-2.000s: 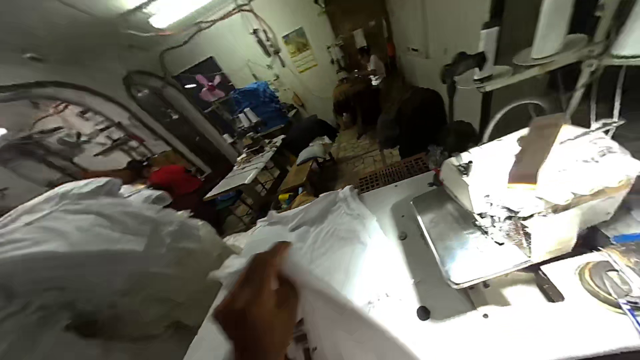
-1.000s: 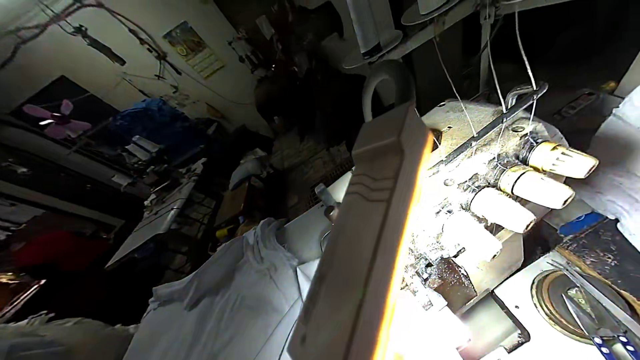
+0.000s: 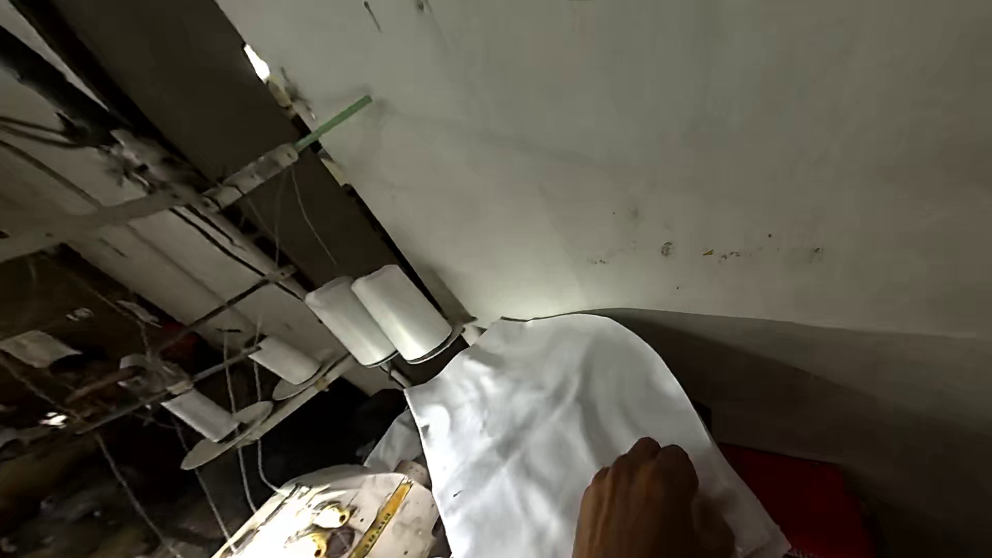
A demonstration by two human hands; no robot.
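Observation:
A hand, which looks like my right hand (image 3: 647, 504), is at the bottom right of centre with its back and bent knuckles toward me. Its fingers are closed on a piece of white cloth (image 3: 542, 418), which spreads up and to the left of it with a curved upper edge. Part of the cloth lies behind the hand, so the fingertips are hidden. I do not see my left hand. Left of the cloth is the lit top of a sewing machine (image 3: 411, 511) with tension knobs.
A metal thread stand (image 3: 108, 217) with white thread cones (image 3: 403, 310) rises at the left. A pale, stained wall (image 3: 697, 155) takes up the upper right. A red object (image 3: 798, 496) lies low at the right, past the cloth, and more white cloth (image 3: 397, 442) shows behind the machine.
The view has swung far to the right and tilted, so the wall and thread stand now fill it. A hand holding white cloth has come into view; none showed one second ago.

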